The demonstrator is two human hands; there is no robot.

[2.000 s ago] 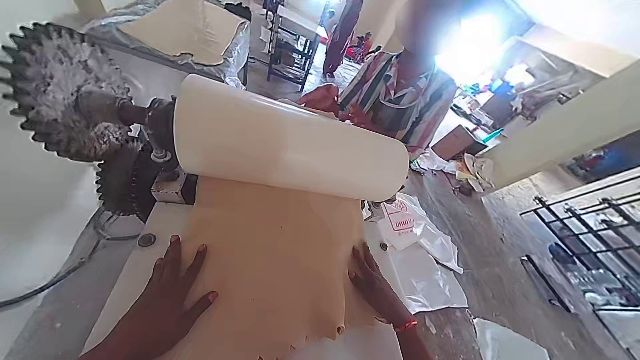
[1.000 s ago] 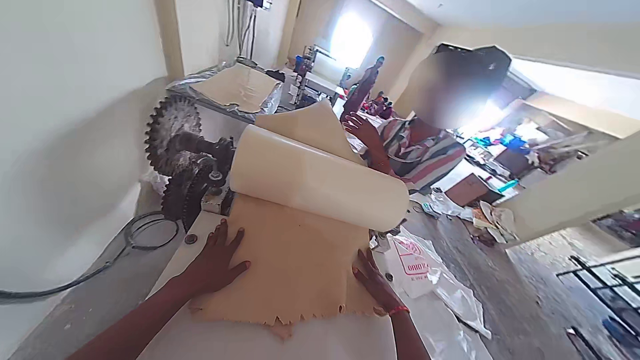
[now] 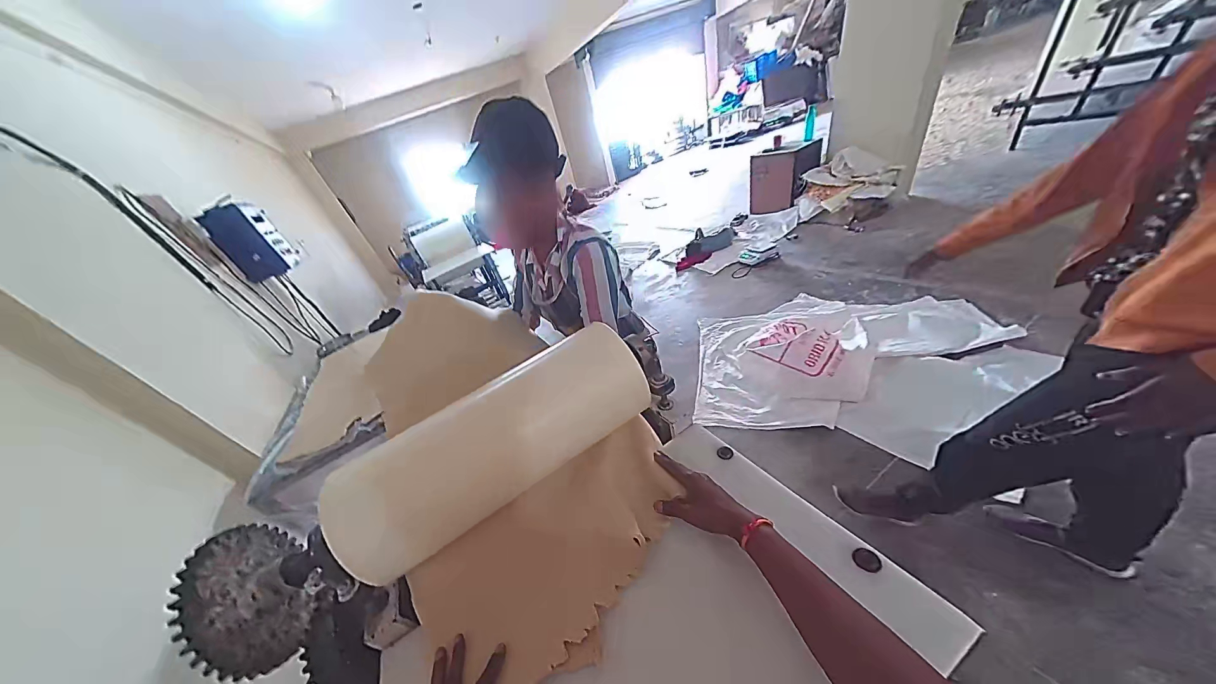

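Note:
A tan leather hide (image 3: 532, 551) with a ragged near edge lies on a white board (image 3: 703, 617) and passes under a large cream roller (image 3: 489, 456). Beyond the roller, more of the hide (image 3: 446, 347) rises in front of a person in a striped shirt. My right hand (image 3: 703, 499), with a red band at the wrist, rests with its fingers on the hide's right edge, close to the roller. Only the fingers of my left hand (image 3: 465, 662) show, spread on the hide at the bottom of the view. Neither hand visibly grips the hide.
Toothed metal gears (image 3: 242, 601) sit at the roller's left end. The co-worker (image 3: 570, 275) stands behind the roller. On the right, another person (image 3: 1140, 313) in an orange top strides over the floor. Printed plastic sheets (image 3: 788, 361) lie on the floor. A wall-mounted electrical box (image 3: 245, 239) has hanging cables.
More of the hide shows beyond the roller than two seconds ago, and less lies on the near side. A person in orange has come into view on the right. The view has swung strongly.

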